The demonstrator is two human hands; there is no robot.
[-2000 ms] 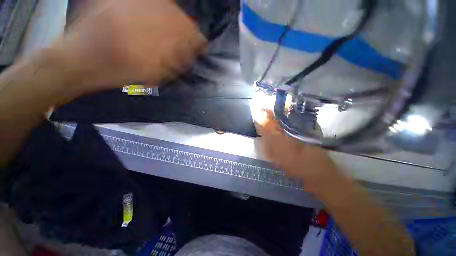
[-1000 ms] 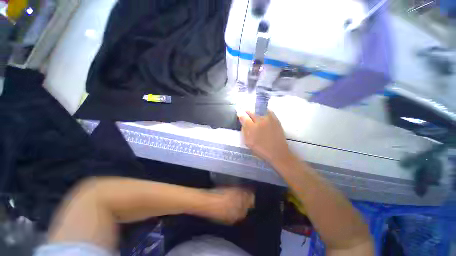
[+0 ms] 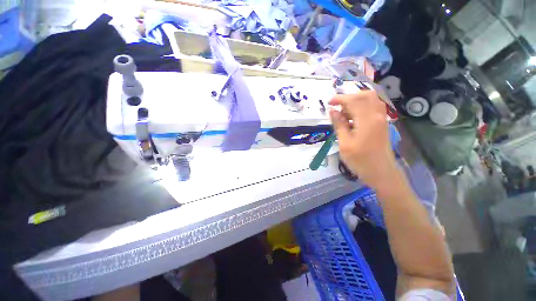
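Observation:
The black garment piece lies flat at the left of the needle area, with a yellow-and-white tag on it. More black cloth is bunched behind. The presser foot and needle area is at the cloth's right end, under the white sewing machine head. My right hand is at the head's right end, fingers curled. A green-handled tool shows just below the fingers; whether they hold it is unclear. My left hand is not in view; only a skin-toned patch shows at the bottom edge.
A purple cloth strip hangs over the machine head. A ruler tape runs along the table's front edge. A blue plastic basket is below the table at right. A cream tray and heaped blue cloth are behind the machine.
The view has swung right. My right hand has left the cloth by the needle and moved to the machine head's right end. My left hand has gone out of view. The cloth stays beside the needle.

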